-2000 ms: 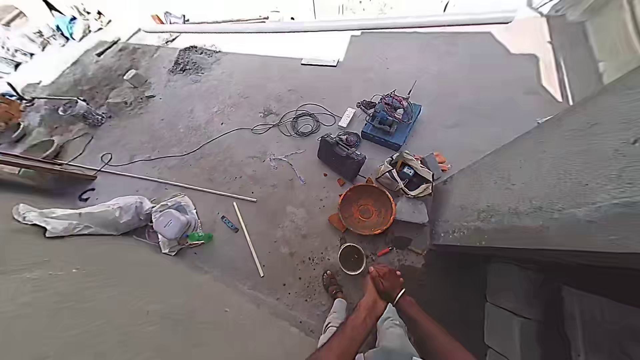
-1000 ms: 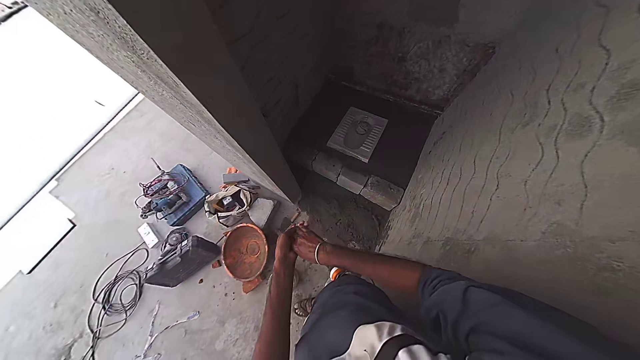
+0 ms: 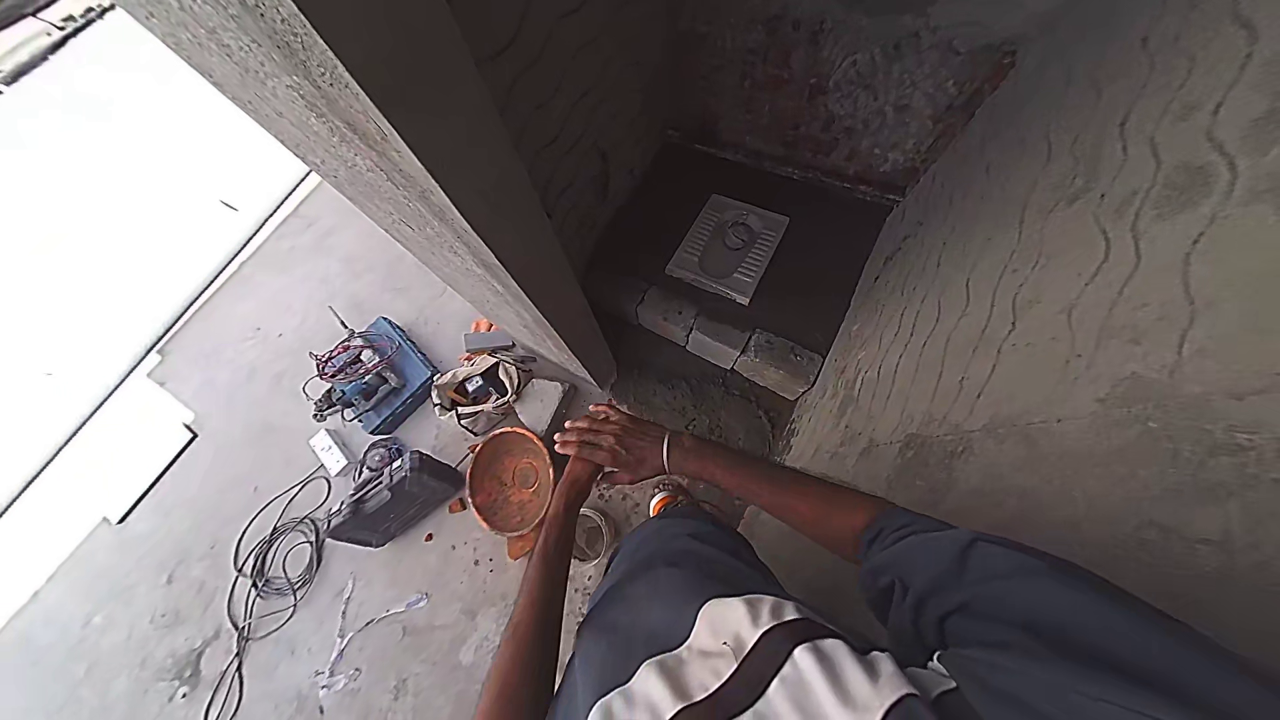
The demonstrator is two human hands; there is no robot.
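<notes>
My right hand [image 3: 622, 446], with a pale band on its wrist, lies over my left hand [image 3: 583, 470], and the two touch in front of my body. Neither shows an object in it; much of my left hand is covered. Just left of them is an orange-stained round basin [image 3: 510, 482]. Below them stands a small round bucket [image 3: 592, 536], partly behind my left forearm. A canvas tool bag [image 3: 480, 390] lies beyond the basin, beside a grey slab [image 3: 543, 406]. Farther up, a squat toilet pan [image 3: 728, 248] is set in the dark recess floor.
Several blocks [image 3: 715, 341] edge the recess. A concrete pillar [image 3: 480, 240] rises left of it, a grooved plaster wall [image 3: 1040, 240] right. On the left floor are a blue-based machine [image 3: 385, 375], a black case [image 3: 397, 500], a socket board [image 3: 328, 452] and coiled cable [image 3: 270, 570].
The view has swung far round to the recess since the oldest frame. My hands, clasped together before, now lie one over the other with the right fingers extended.
</notes>
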